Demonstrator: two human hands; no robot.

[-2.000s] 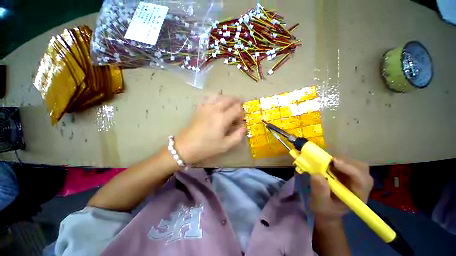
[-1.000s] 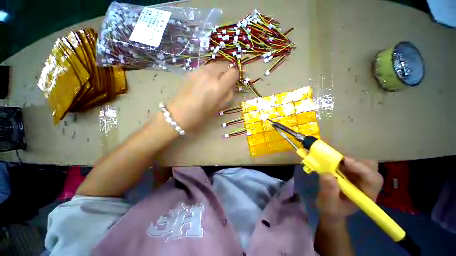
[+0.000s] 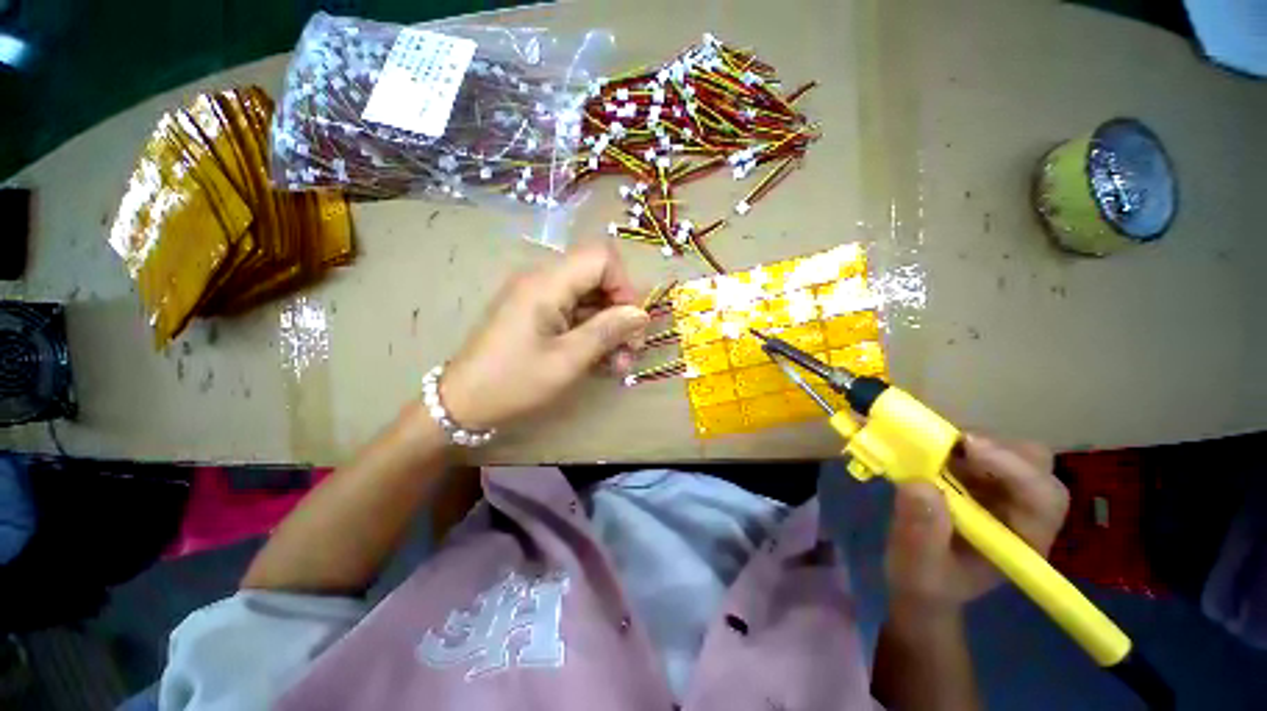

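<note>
The amber board panel [image 3: 785,396] lies flat on the cardboard in front of me. Short connector leads [image 3: 656,371] stick out from its left edge. My left hand [image 3: 563,340] is at that edge, thumb and finger pinched on a connector lead [image 3: 661,296] near the panel's upper left; the fingers partly cover the leads. My right hand [image 3: 980,514] holds the yellow soldering iron [image 3: 973,507], with its dark tip over the middle of the panel. I cannot tell whether the tip touches it.
A heap of loose leads [image 3: 695,118] lies beyond the panel, beside a clear bag of leads [image 3: 417,118]. Stacked amber panels [image 3: 209,208] are at the left, with a black fan [image 3: 34,358] at the far left. A round yellowish can [image 3: 1107,186] stands at the right.
My left hand has come back from the lead heap towards the panel's left edge, now with a lead in its fingers. Several leads lie loose below the heap. The iron has barely moved.
</note>
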